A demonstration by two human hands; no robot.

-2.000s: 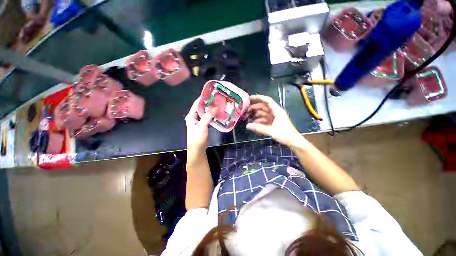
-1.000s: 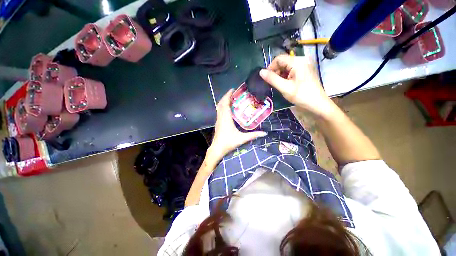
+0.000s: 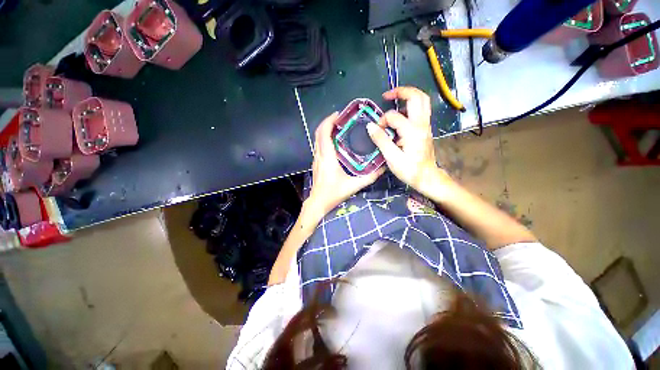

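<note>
A pink housing [image 3: 340, 147] is held over the bench's front edge, its open side facing up. A black inner part [image 3: 359, 142] lies inside it, within a green line that runs around the opening. My left hand [image 3: 331, 173] holds the housing from the left and below. My right hand [image 3: 409, 142] is at the housing's right side, its thumb and fingertips on the black part and the rim. Whether the right hand grips the part or only presses it is hard to tell.
Pink housings [image 3: 108, 126] stand at the left. Black frames [image 3: 250, 36] and a stack of black parts [image 3: 302, 54] lie at the back. Orange-handled nippers [image 3: 443, 76], a blue screwdriver [image 3: 539, 25] and its cord are at the right. A cardboard box [image 3: 189, 264] of black parts is below the bench.
The black part, earlier pinched above the housing by my right hand, now lies inside it. My right fingers have come down onto it. The view has shifted, with the bench's things closer than at first.
</note>
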